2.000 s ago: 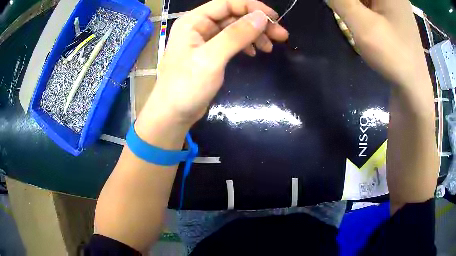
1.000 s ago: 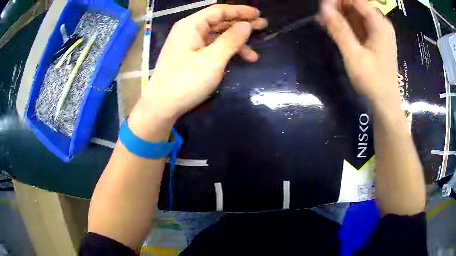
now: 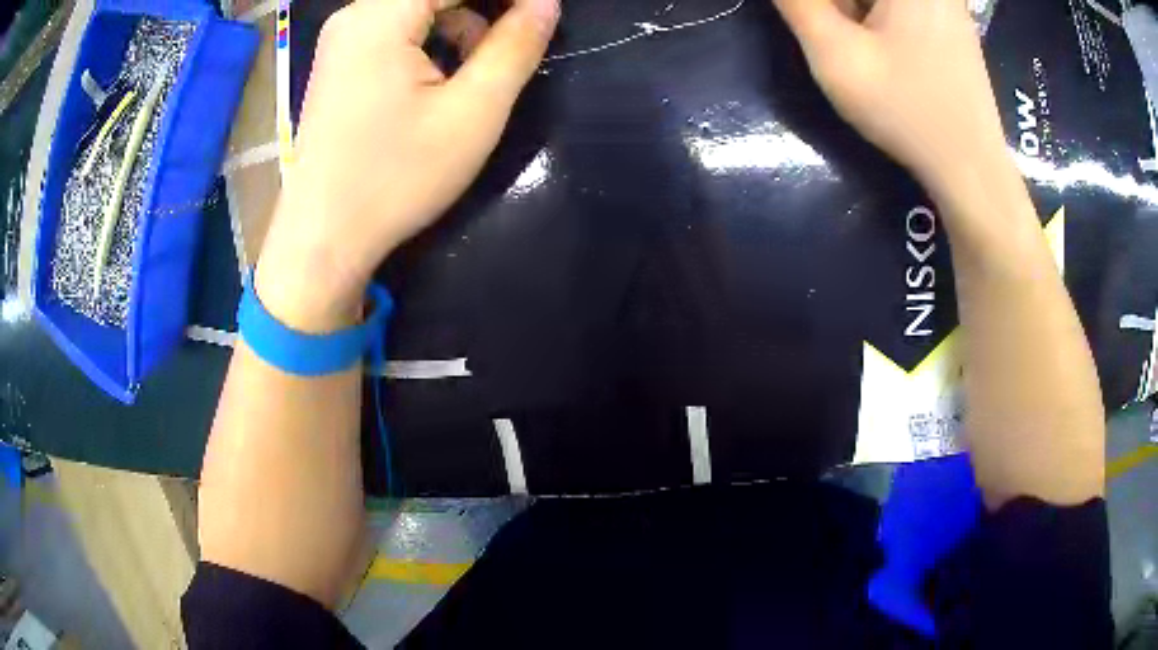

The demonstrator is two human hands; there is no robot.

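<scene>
A thin silvery wire stretches between my two hands near the top edge of the picture, slightly bent with a small kink midway. My left hand, with a bright blue wrist strap, is at the upper left, thumb and fingers closed together by the wire's left end. My right hand is at the upper right by the wire's other end; its fingertips are cut off by the top edge, so its hold is hidden. The glossy black NISKO mat lies below both hands.
A deep blue bin at left holds a mass of small silvery parts, a long pale stick and a shorter yellowish piece with something dark. Whitish tape strips lie along the mat's near edge. A blue item hangs below the bench edge.
Both hands have moved toward the top of the picture, and the wire now shows stretched between them. The bin and mat have shifted left and up with the view.
</scene>
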